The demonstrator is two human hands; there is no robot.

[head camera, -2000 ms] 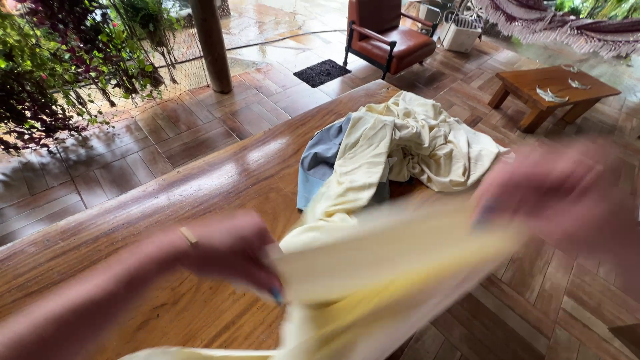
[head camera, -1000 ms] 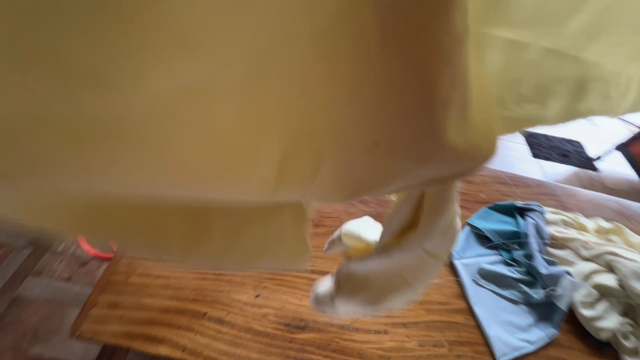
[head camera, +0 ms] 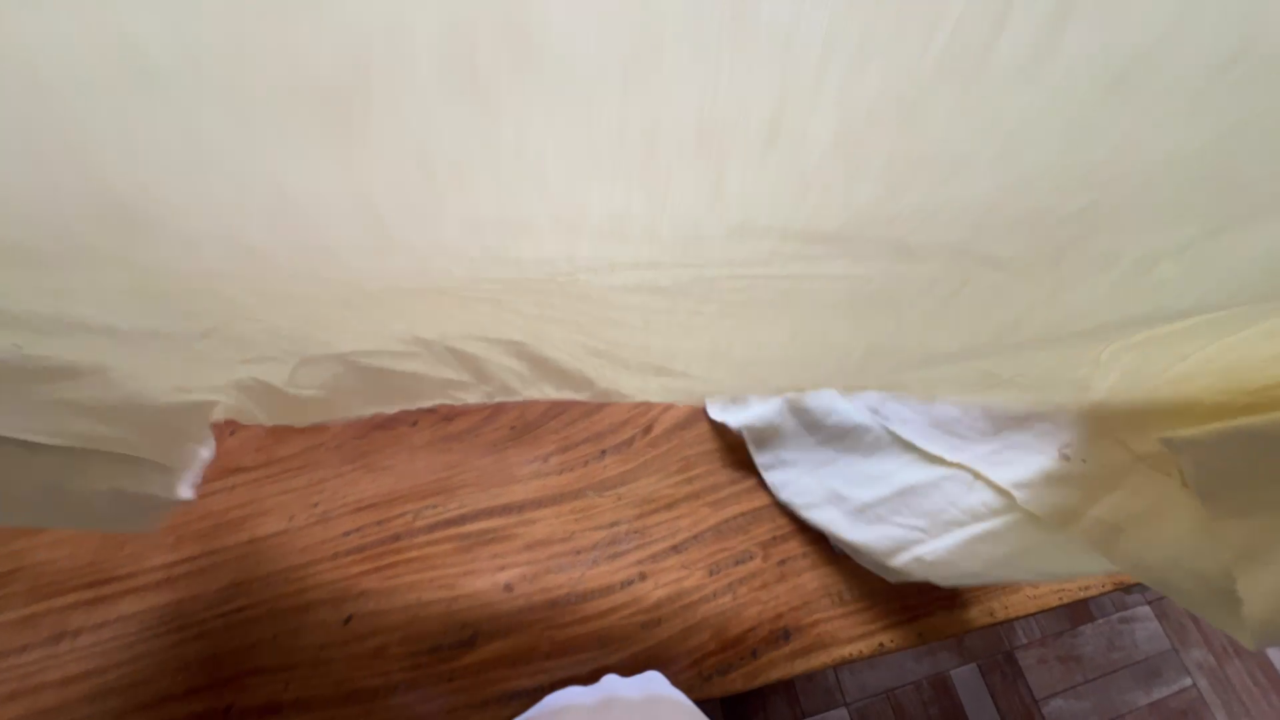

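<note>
A large pale yellow cloth [head camera: 620, 200] spreads across the upper half of the head view and down both sides, hiding whatever lies behind it. Its lower edge hangs over or rests on the wooden table [head camera: 480, 540]; which of the two is not plain. Toward the right, a whitish folded part of fabric [head camera: 900, 480] reaches close to the table's edge. Neither my left hand nor my right hand shows, so what they hold cannot be seen. A small piece of white scalloped fabric [head camera: 620, 698] pokes in at the bottom middle.
The near edge of the table runs up toward the right. Beyond that edge, at the bottom right, lies the brown tiled floor [head camera: 1090, 655].
Two seconds ago both hands were in view with the yellow cloth between them; now they are out of view. The cloth has spread out across the view. The blue-grey and cream fabrics are no longer visible.
</note>
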